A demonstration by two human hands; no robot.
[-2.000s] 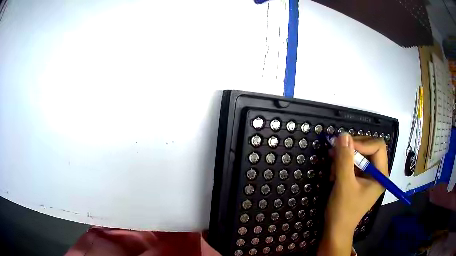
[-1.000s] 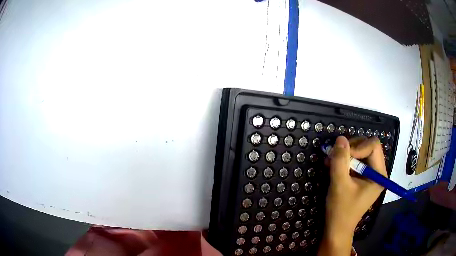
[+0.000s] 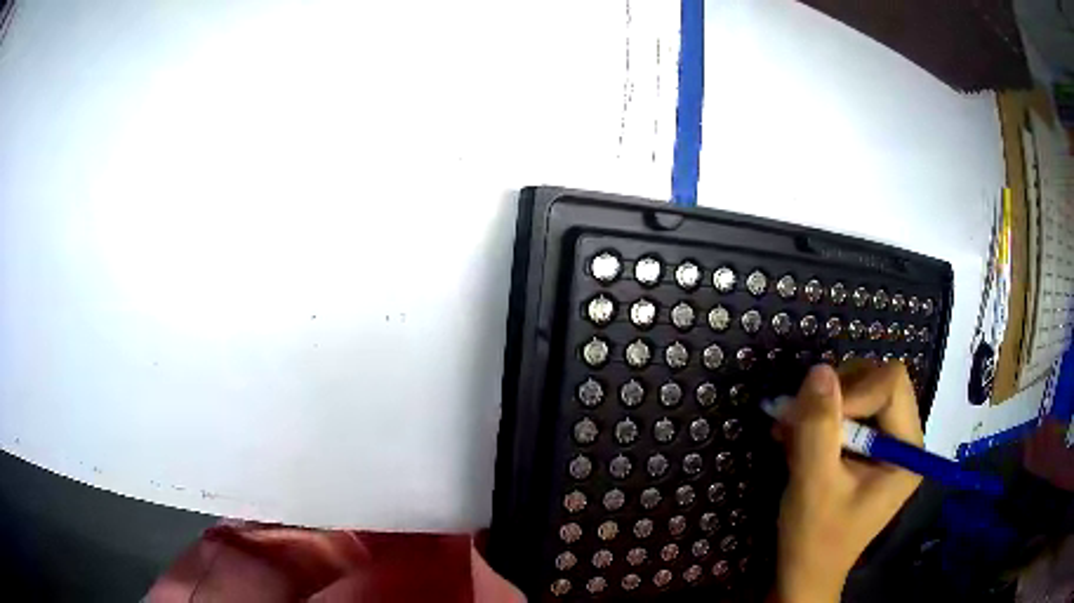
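Note:
The black component tray (image 3: 551,271) lies at the near right of the white table, its lower edge cut off by the picture. Small round metal parts (image 3: 604,266) sit in rows in its pockets. My right hand (image 3: 848,459) is bare and holds the blue marker pen (image 3: 919,459) over the right half of the tray. The pale front end of the marker points left, beside the fourth row; whether the tip touches a part I cannot tell. The hand hides several parts. My left hand is not in view; a pink sleeve (image 3: 342,565) shows at the bottom edge.
Blue tape (image 3: 689,106) runs across the white table (image 3: 294,236) to the tray's far edge. A dark brown stack (image 3: 930,35) stands at the far right. Brown-edged cardboard (image 3: 1015,236) with a white gridded sheet, a yellow strip (image 3: 1006,224) and dark loops (image 3: 982,371) lie along the right side.
My right hand and the marker have moved down the tray from the top rows to about the fourth row. The tray appears slightly higher in the picture.

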